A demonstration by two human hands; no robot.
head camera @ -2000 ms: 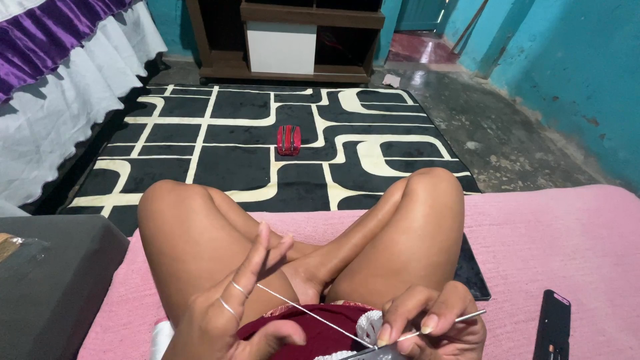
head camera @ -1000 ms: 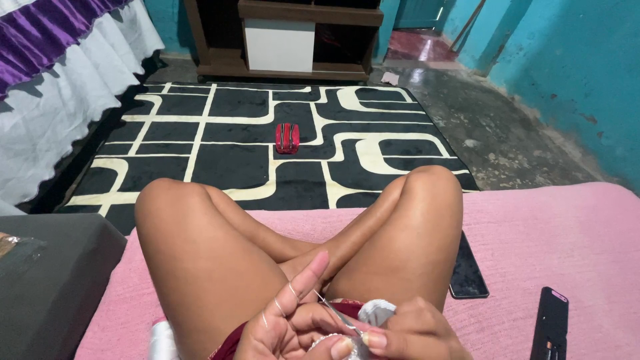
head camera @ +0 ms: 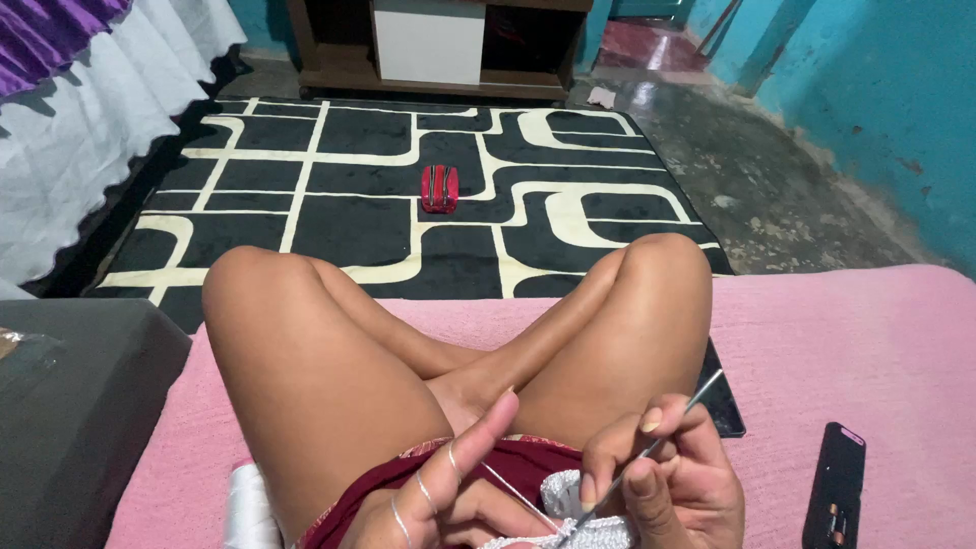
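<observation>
My right hand (head camera: 667,473) grips a thin metal crochet hook (head camera: 650,448), its lower end at a piece of white crochet work (head camera: 598,532) low in my lap. White yarn (head camera: 520,496) is wound around the raised index finger of my left hand (head camera: 450,496) and runs taut to the work. The left hand's other fingers are bent at the near edge of the crochet piece, where its grip is partly cut off by the frame. A spool of white yarn (head camera: 250,509) stands beside my left thigh.
A black case or holder (head camera: 835,488) lies on the pink cover (head camera: 900,366) at right. A dark flat device (head camera: 724,400) is partly under my right thigh. A grey cushion (head camera: 76,396) is at left. Ahead, a red zippered pouch (head camera: 440,189) sits on the patterned rug (head camera: 366,221).
The hands were close together over the work one second ago; the right hand has moved right and its hook now shows more fully. The left index finger stays raised with yarn around it.
</observation>
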